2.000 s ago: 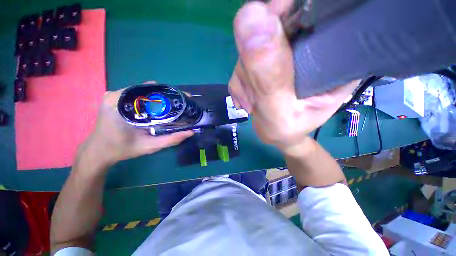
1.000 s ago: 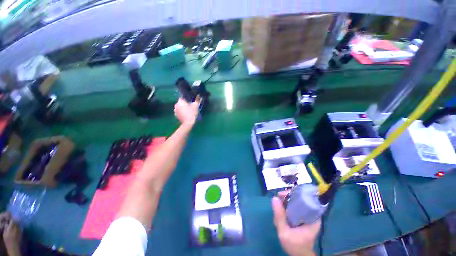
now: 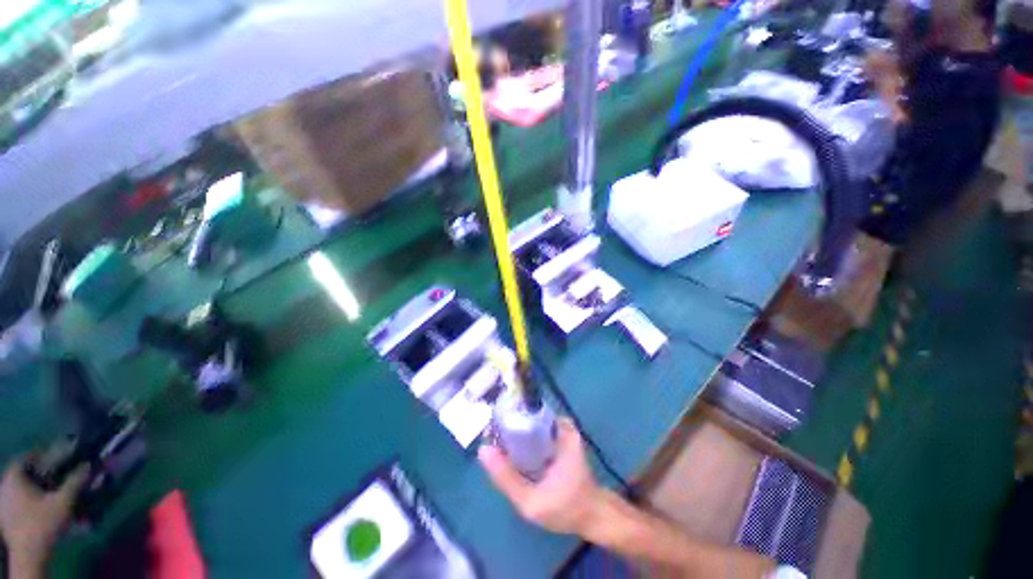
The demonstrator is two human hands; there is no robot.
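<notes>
My right hand (image 3: pixel 549 481) holds a grey electric screwdriver (image 3: pixel 526 439), which hangs on a yellow cable in front of the nearer screw feeder (image 3: pixel 436 345). Its tip is hidden. My left hand (image 3: pixel 36 509) is blurred and partly cut off at the lower left edge. Its fingers are around part of a black handheld unit (image 3: pixel 100 447). A dark fixture (image 3: pixel 436 543) with a white plate and green disc lies at the bottom, left of my right hand.
A second feeder (image 3: pixel 555 260), striped strip (image 3: pixel 637 331) and white box (image 3: pixel 676 209) stand beyond. Another black unit (image 3: pixel 215 356) stands at left. The pink mat (image 3: pixel 176 543) shows at lower left. Open cartons (image 3: pixel 702 469) sit below the bench edge. A person (image 3: pixel 946 113) is at upper right.
The view has swung right. The unit first held near me was moved out across the bench; my left hand is now at the left edge. The screwdriver has stayed in my right hand, now before the feeder.
</notes>
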